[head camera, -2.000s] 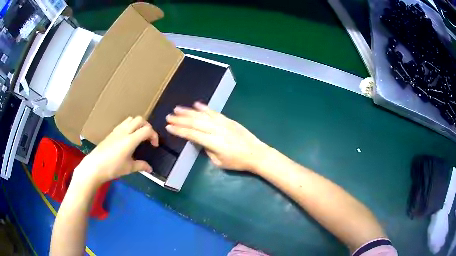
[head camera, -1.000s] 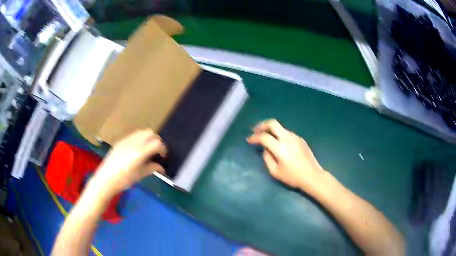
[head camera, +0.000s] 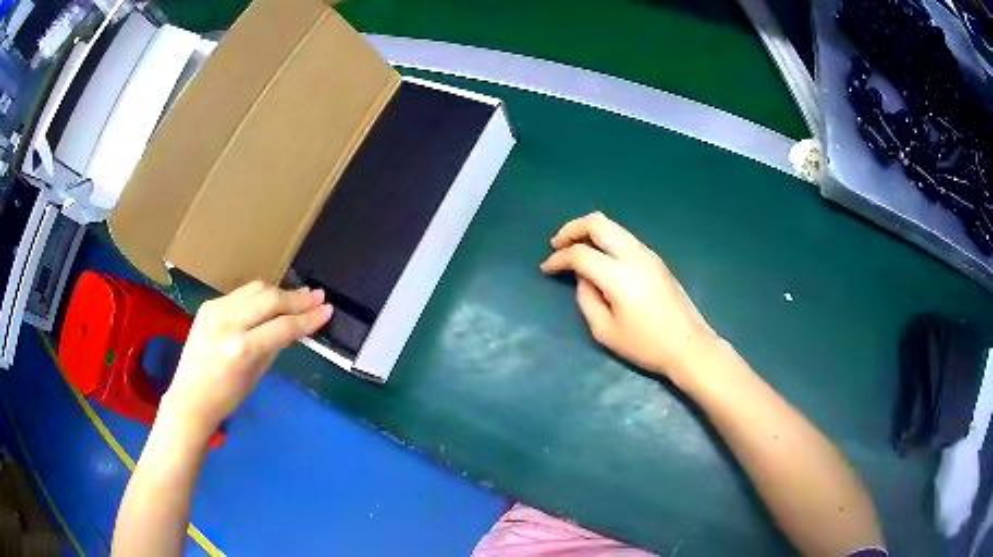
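The white carton (head camera: 436, 246) lies open on the green bench, its brown lid (head camera: 248, 141) folded back to the left. A long row of black cards (head camera: 383, 196) fills it, with a small gap or step near its front end. My left hand (head camera: 245, 337) is at the carton's front left corner, its fingertips over the black cards at that end. Whether it grips a card is hidden. My right hand (head camera: 626, 292) is over the bench, right of the carton, empty with fingers loosely curled and apart.
A pile of black cards (head camera: 939, 381) lies at the right, beside a white cloth (head camera: 958, 486). A grey tray (head camera: 909, 231) of black parts is at the back right. White boxes (head camera: 129, 109) stand at the far left, a red stool (head camera: 96, 335) below. A metal rail (head camera: 610, 91) runs behind.
My right hand has left the black cards and moved right, over the bench. My left hand's fingers have drawn together at the carton's front end.
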